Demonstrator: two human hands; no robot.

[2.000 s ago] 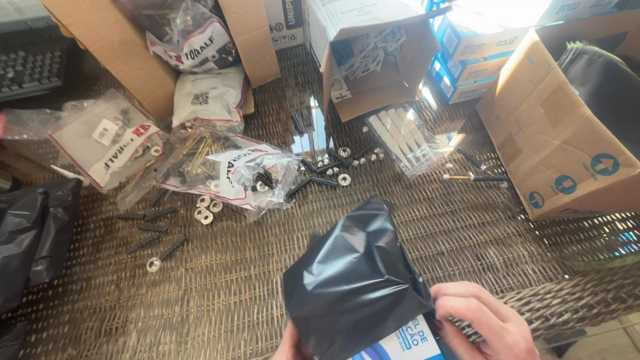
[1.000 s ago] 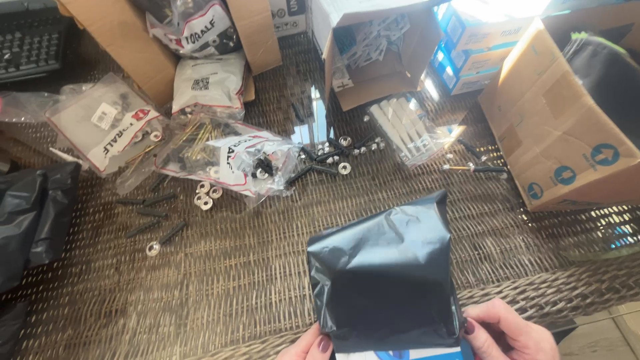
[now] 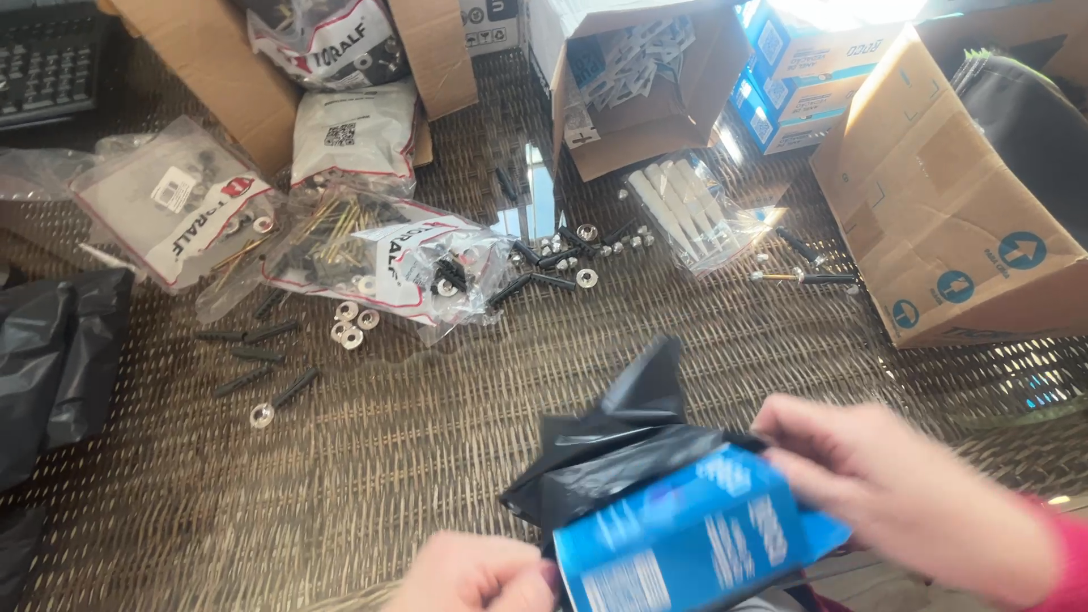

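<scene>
A blue printed cardboard box point(image 3: 680, 535) sits at the bottom of the head view, its upper end inside a crumpled black plastic bag point(image 3: 612, 455). My left hand point(image 3: 480, 574), blurred and cut by the lower edge, is at the near left corner of the box, fingers curled on the bag's edge. My right hand point(image 3: 867, 484) pinches the bag's edge at the box's right side, beside a blue flap. Beyond the bag lie black plastic wall plugs point(image 3: 552, 280), metal washers point(image 3: 350, 327) and clear bags of hardware point(image 3: 399, 263) on the woven table point(image 3: 408, 459).
An open carton of small packets point(image 3: 646, 76) stands at the back, near a clear bag of white tubes point(image 3: 680, 204). Blue boxes point(image 3: 799, 76) and a brown carton point(image 3: 960, 229) are at right. Black plastic packages point(image 3: 59, 365) and a keyboard point(image 3: 51, 64) are at left.
The black bag has gone from spread over most of the box to bunched at its far end, and more of the blue box shows. My right hand has moved up along its side.
</scene>
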